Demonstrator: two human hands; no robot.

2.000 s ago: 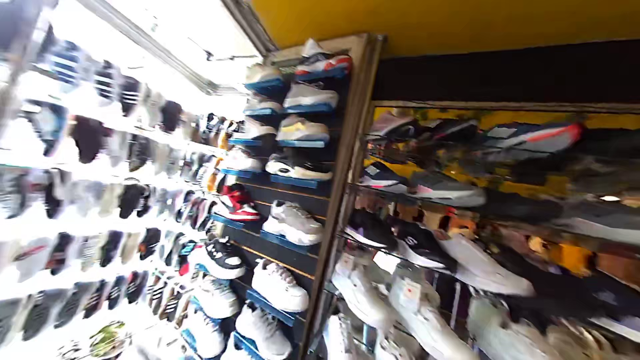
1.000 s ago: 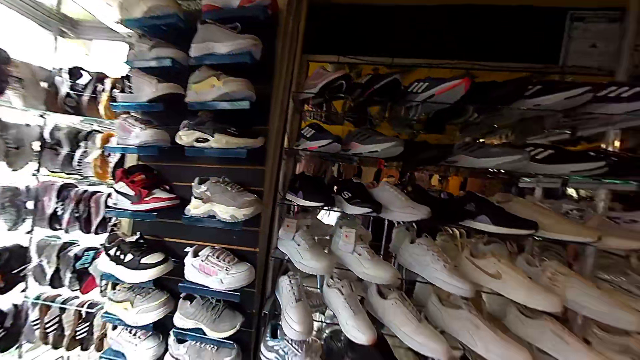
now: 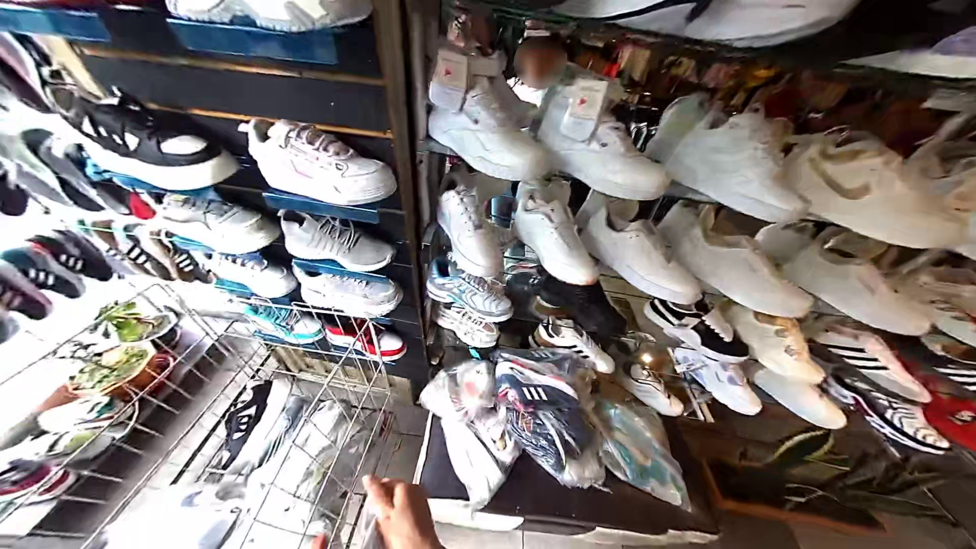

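Note:
My right hand (image 3: 402, 512) shows at the bottom edge, its fingers bent beside the right side of a wire basket (image 3: 364, 427). Something pale and translucent lies against the fingers; whether they grip it is unclear. A small fingertip (image 3: 320, 540) at the bottom edge, left of that hand, seems to be my left hand; the rest is out of frame. Inside the basket are a black sneaker (image 3: 248, 419) and pale wrapped items. Just right of my right hand, a low dark bench (image 3: 534, 496) holds plastic-wrapped shoes, among them a navy sneaker with white stripes (image 3: 537, 396).
White sneakers (image 3: 633, 252) fill wire shelves on the right. More sneakers stand on a dark slatted wall panel (image 3: 305, 91) at the left. Potted plants (image 3: 114, 366) stand beyond the basket at the far left. A planter with long leaves (image 3: 801, 488) sits low at the right.
The view has turned down and come nearer the lower shelves. My right hand, the wire basket and the bench with wrapped shoes have come into view.

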